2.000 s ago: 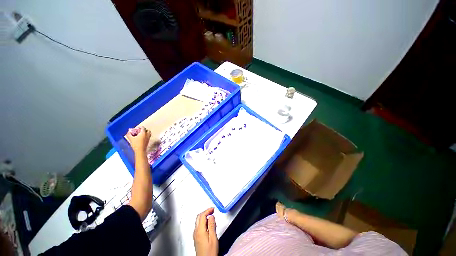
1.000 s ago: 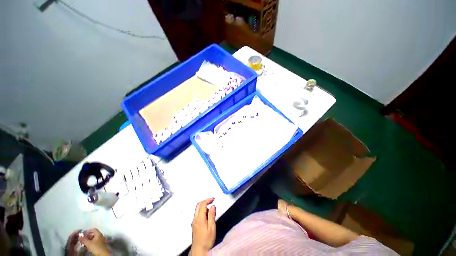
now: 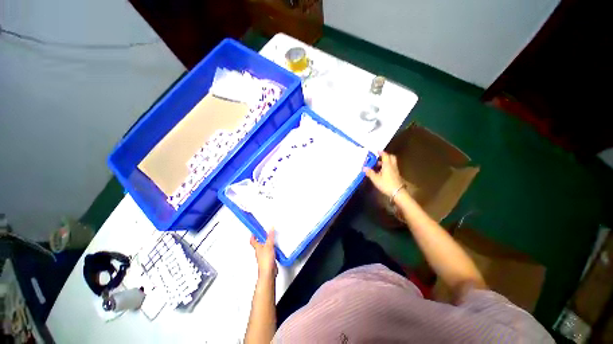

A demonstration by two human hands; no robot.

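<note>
My left hand grips the near-left corner of the smaller blue crate. My right hand grips its right corner. The crate sits on the white table, with a white liner over its bottom. A short curved row of small dark-marked pieces lies on the liner's left part. The fingers are partly hidden by the crate's rim.
A large blue crate stands alongside on the left, with rows of small pink pieces and a tan board. A tray of white pieces, black coil, grey-white bottle, clear bottle and yellow tape roll are on the table. An open carton is on the floor.
My right hand has come from my lap to the crate's right corner. My left hand has moved from the table onto the crate's near corner. The co-worker's hands have left the view.
</note>
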